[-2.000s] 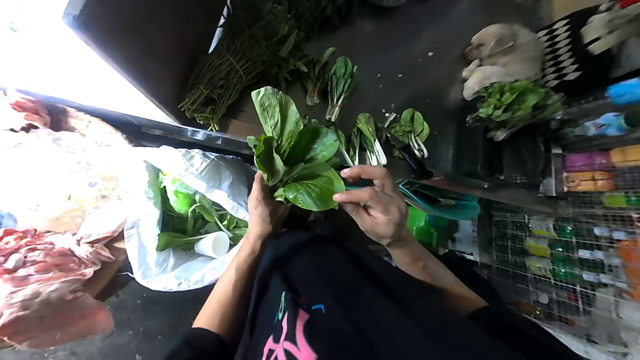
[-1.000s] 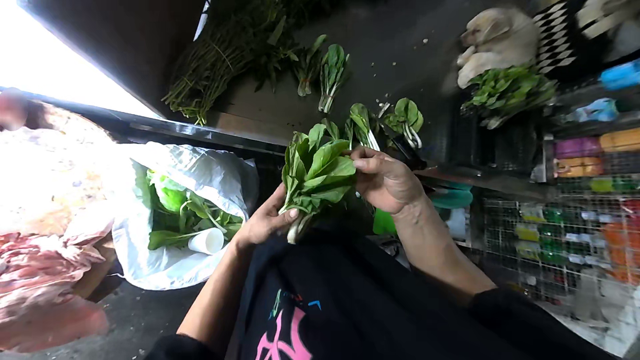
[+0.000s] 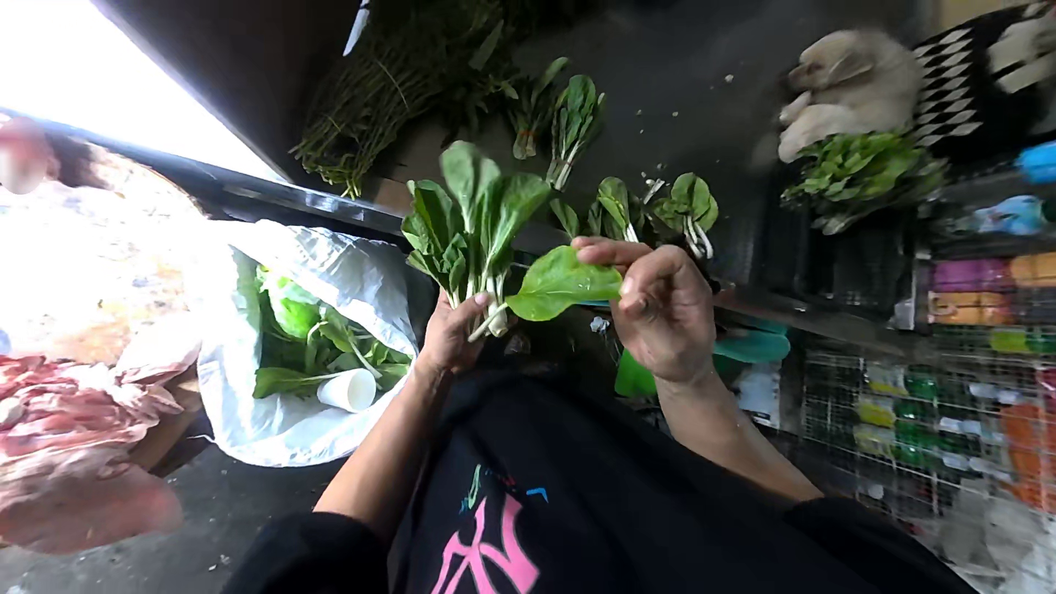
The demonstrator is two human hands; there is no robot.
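Note:
My left hand (image 3: pixel 452 334) grips a bunch of leafy greens (image 3: pixel 474 219) by the pale stems, leaves pointing up and away from me. One broad light-green leaf (image 3: pixel 554 285) leans out to the right of the bunch, its stalk end by my left thumb. My right hand (image 3: pixel 660 301) pinches this leaf at its outer edge between thumb and fingers. On the dark surface beyond lie small tied bundles of greens (image 3: pixel 576 124) and a few loose-looking ones (image 3: pixel 691 206).
At left, a white plastic sack (image 3: pixel 235 396) holds leaves and a white cup (image 3: pixel 348 390); raw meat (image 3: pixel 74 404) lies farther left. A heap of long-stemmed greens (image 3: pixel 371 107), a puppy (image 3: pixel 858 82) and more greens (image 3: pixel 862 173) are beyond. A wire rack (image 3: pixel 833 396) with bottles stands right.
The bunch has turned more upright in my left hand, its stems now showing. My right hand has moved from the bunch's side out to the right, with a single leaf between its fingers.

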